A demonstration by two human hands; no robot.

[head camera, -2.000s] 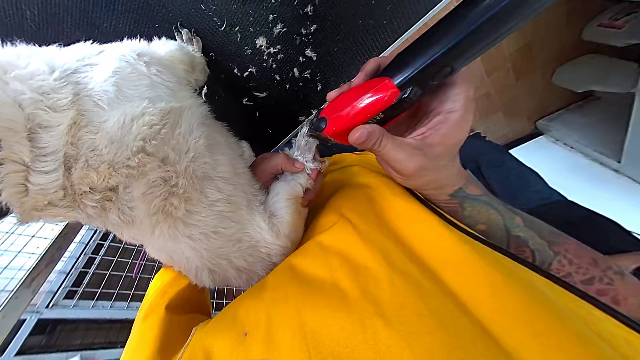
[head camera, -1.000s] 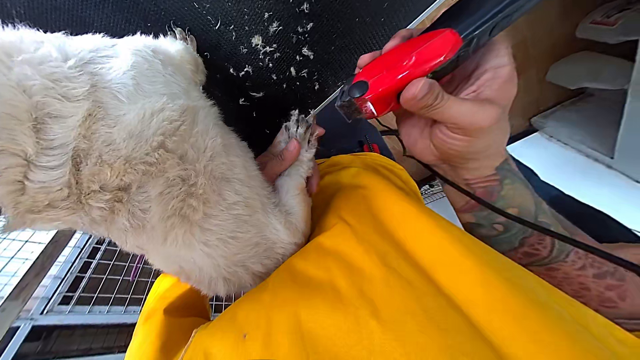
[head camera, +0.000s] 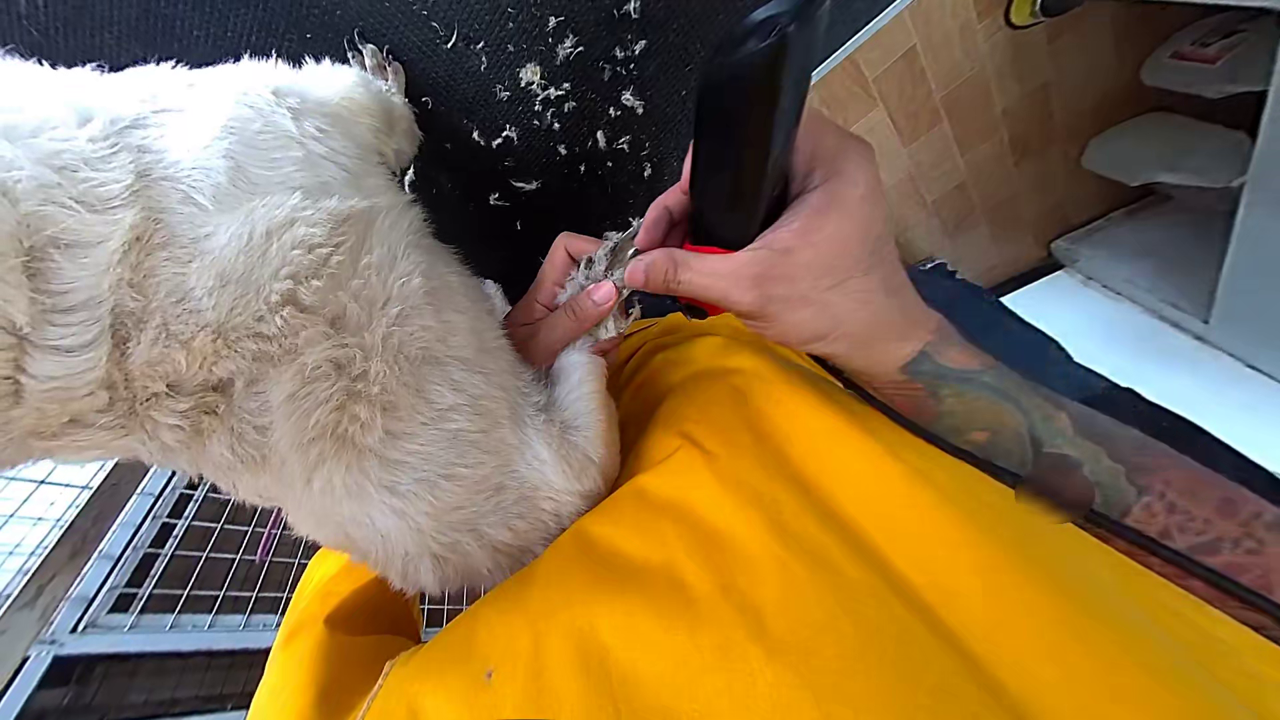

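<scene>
A cream-white dog stands or leans across the left side, its rump against the yellow garment I wear. My left hand grips one raised paw, thumb on top of its matted fur. My right hand holds a black and red electric clipper, its handle pointing up; most of the red part is hidden behind my fingers. The thumb and forefinger of that hand touch the fur at the paw's tip. A black cord runs along my forearm.
Tufts of cut fur lie on a black textured mat. Another paw rests at the mat. A wire-mesh metal cage is at lower left. Tiled floor, pale bags and a white surface are at the right.
The clipper has turned from slanted to nearly upright, its red body now mostly hidden. My right hand has come in from the right, and its fingers now touch the paw.
</scene>
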